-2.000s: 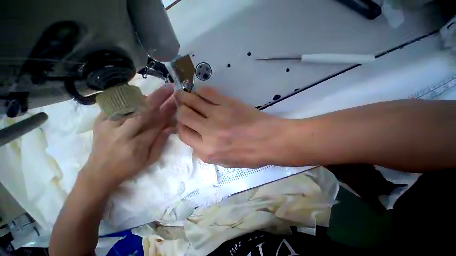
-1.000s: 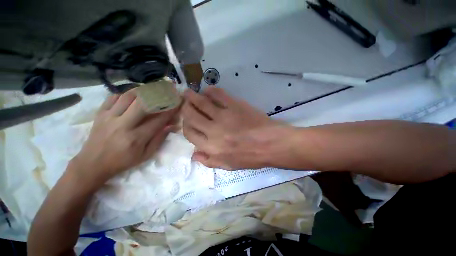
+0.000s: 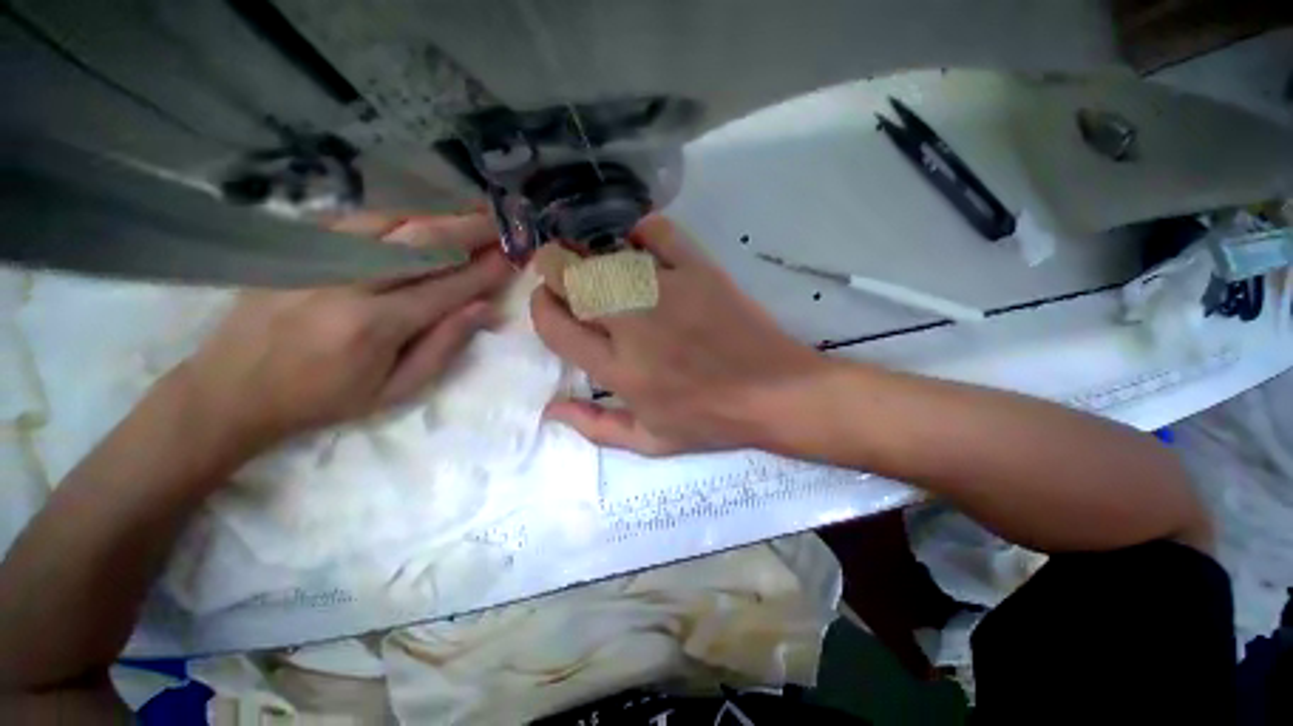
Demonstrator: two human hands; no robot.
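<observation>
The white, crinkled fabric piece (image 3: pixel 426 454) lies on the machine table to the left of the needle area and under my hands. My left hand (image 3: pixel 319 348) lies on the fabric, fingers stretched towards the needle area, the tips partly behind the machine head. My right hand (image 3: pixel 681 341) is at the right of the needle area, its fingertips hidden behind the ribbed beige knob (image 3: pixel 611 285). Whether the fingers pinch the fabric cannot be seen. The sewing machine head (image 3: pixel 794 57) covers the top of the view and hides the needle and presser foot.
Black thread snips (image 3: pixel 947 173) and a white-handled awl (image 3: pixel 915 298) lie on the bed at the right. Black-handled scissors (image 3: pixel 1242 295) lie at the far right. A ruler tape (image 3: pixel 709 489) runs along the front edge. Cream cut pieces (image 3: pixel 624 638) lie below the edge.
The view has shifted and tilted, so the machine head spans more of the top and the knob appears further right. The scissors now show. Both hands remain near the needle area.
</observation>
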